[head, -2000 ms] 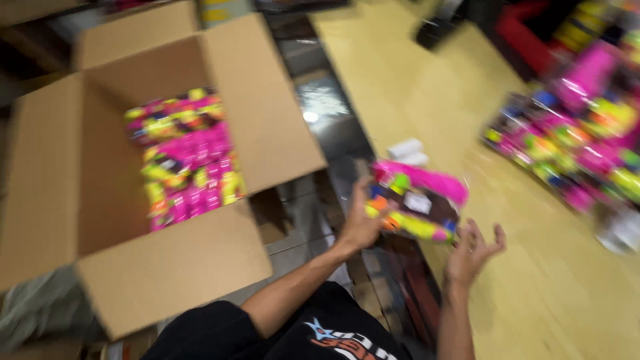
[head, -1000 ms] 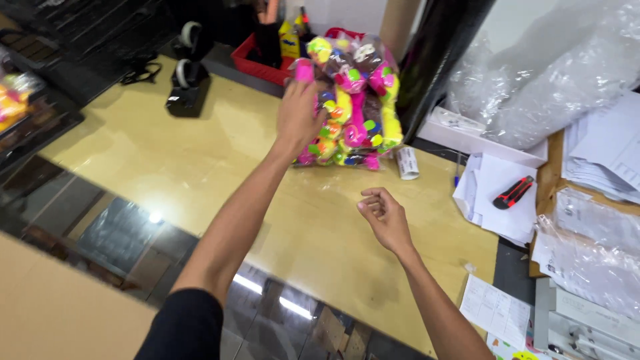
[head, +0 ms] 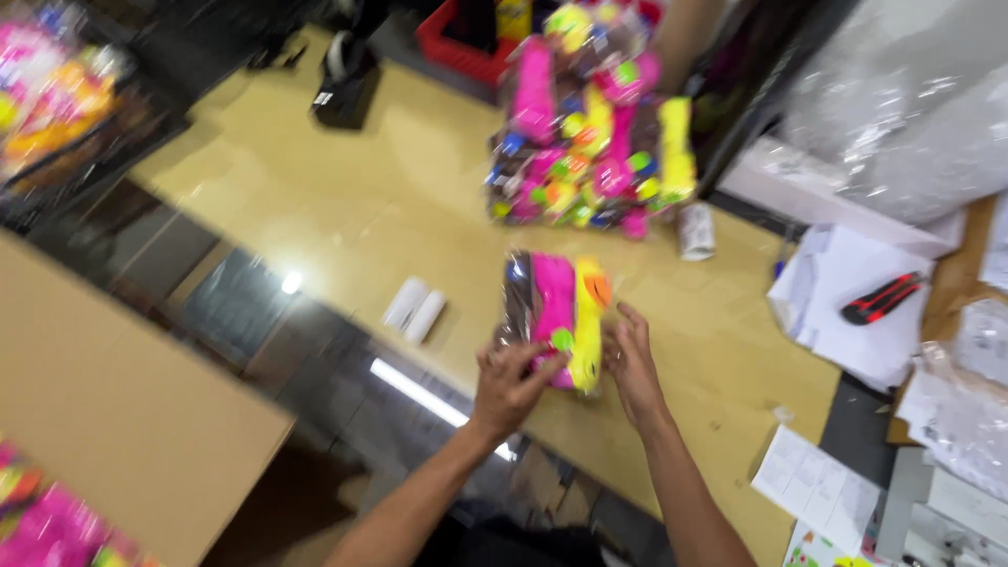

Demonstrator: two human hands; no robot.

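Observation:
A clear plastic pack of pink, yellow and brown items (head: 555, 307) lies on the yellowish tabletop (head: 441, 197) in front of me. My left hand (head: 508, 386) rests its fingers on the pack's near left part; whether it grips is blurred. Close by the pack's right edge is my right hand (head: 634, 362), fingers partly curled, with nothing visible in it. Beyond them stands a heap of similar bright packs (head: 598, 150). Two white rolls (head: 413, 309) lie left of the pack, and another white roll (head: 697, 231) sits by the heap.
An open cardboard box (head: 134, 394) with similar packs is at lower left. A black tape dispenser (head: 346, 87) and a red bin (head: 465, 43) stand at the back. On the right are papers (head: 835, 283) with a red and black box cutter (head: 880, 299). More packs (head: 55, 94) lie upper left.
One second ago my left hand was at the heap; now it is nearer me, on a single pack lying on the table. My right hand is now beside that pack.

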